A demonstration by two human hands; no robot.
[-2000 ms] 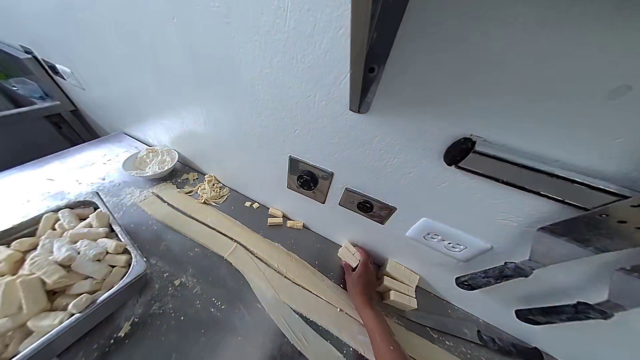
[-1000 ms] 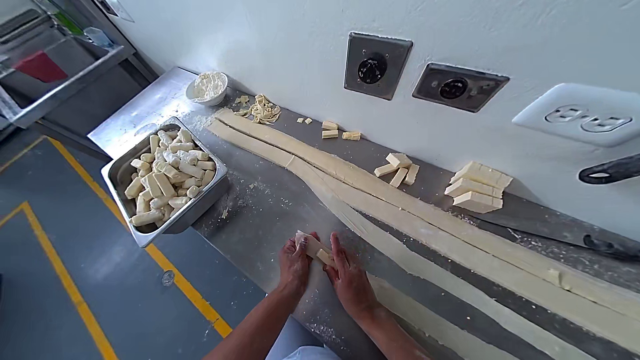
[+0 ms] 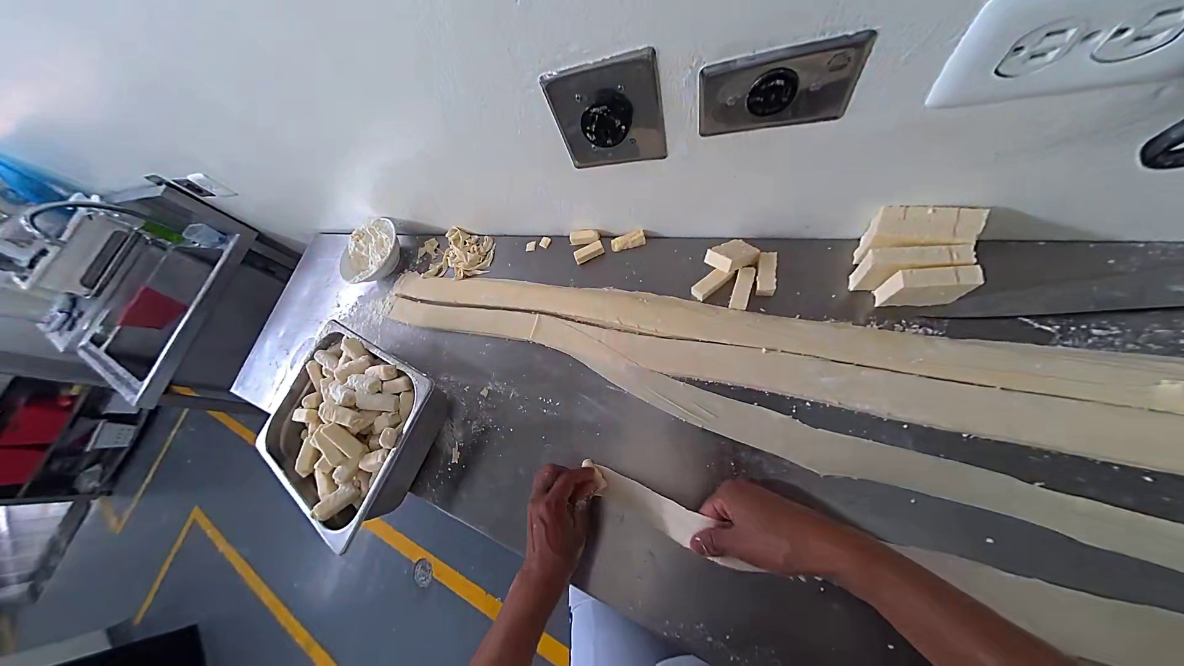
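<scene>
Near the front edge of the steel worktop, my left hand (image 3: 561,518) grips the left end of a narrow dough strip (image 3: 650,507); whether a cheese stick lies under its fingers cannot be seen well. My right hand (image 3: 754,529) pinches the same strip farther right. Long flat dough strips (image 3: 832,368) run along the worktop beyond both hands. Short cheese sticks (image 3: 743,289) lie behind the strips, with thicker cheese slabs (image 3: 925,282) to their right. At the left, a deep steel pan (image 3: 427,421) holds many pale dough-wrapped sticks (image 3: 347,439).
A white bowl of flour (image 3: 370,250) stands at the back left, beside a heap of dough scraps (image 3: 462,252). Small cheese pieces (image 3: 589,248) lie near the wall. Outlets (image 3: 607,120) are set in the wall. A steel rack (image 3: 157,314) stands beyond the worktop's left end.
Two seconds ago my right hand was at the cheese by the wall; one second ago both hands held a cheese stick near the front edge. Now they are on a dough strip, farther apart.
</scene>
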